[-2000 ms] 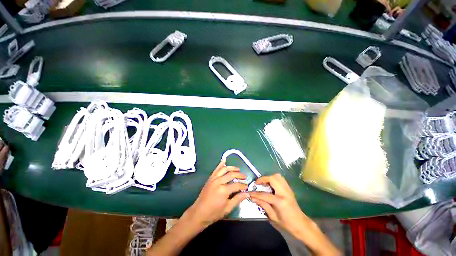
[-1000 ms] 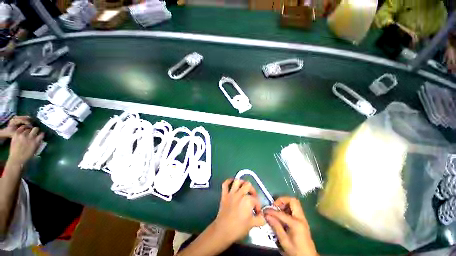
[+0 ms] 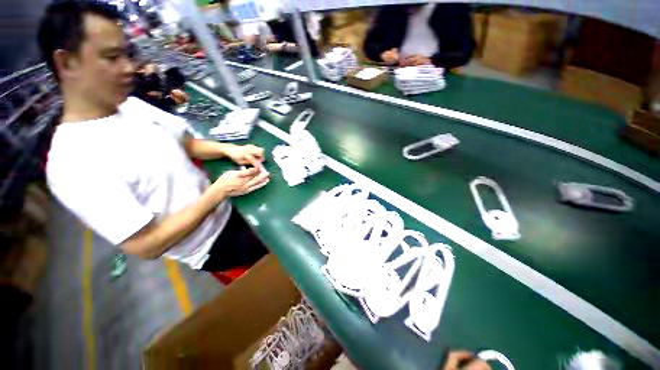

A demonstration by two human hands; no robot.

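Note:
Only a small part of my left hand (image 3: 465, 360) shows at the bottom edge, cut off by the frame. Beside it is the curved top of a white loop unit (image 3: 497, 356); the rest of that unit is out of view, and I cannot tell how the hand holds it. My right hand is not in view. A pile of overlapping white loop units (image 3: 383, 253) lies on the green worktop, up and left of my hand. A blurred whitish patch, perhaps the thin strips (image 3: 592, 361), is cut off at the bottom right.
A person in a white top (image 3: 137, 166) sits at left, hands at the worktop edge near stacked units (image 3: 298, 157). An open cardboard box (image 3: 210, 325) with white loops is below the edge. Single units (image 3: 496, 209) lie beyond the white line (image 3: 506, 261). Another person (image 3: 420, 36) sits across.
The view has swung left, so the unit pile now sits mid-frame and the neighbouring worker shows. My right hand and the clear bag have left the picture, and my left hand is mostly cut off.

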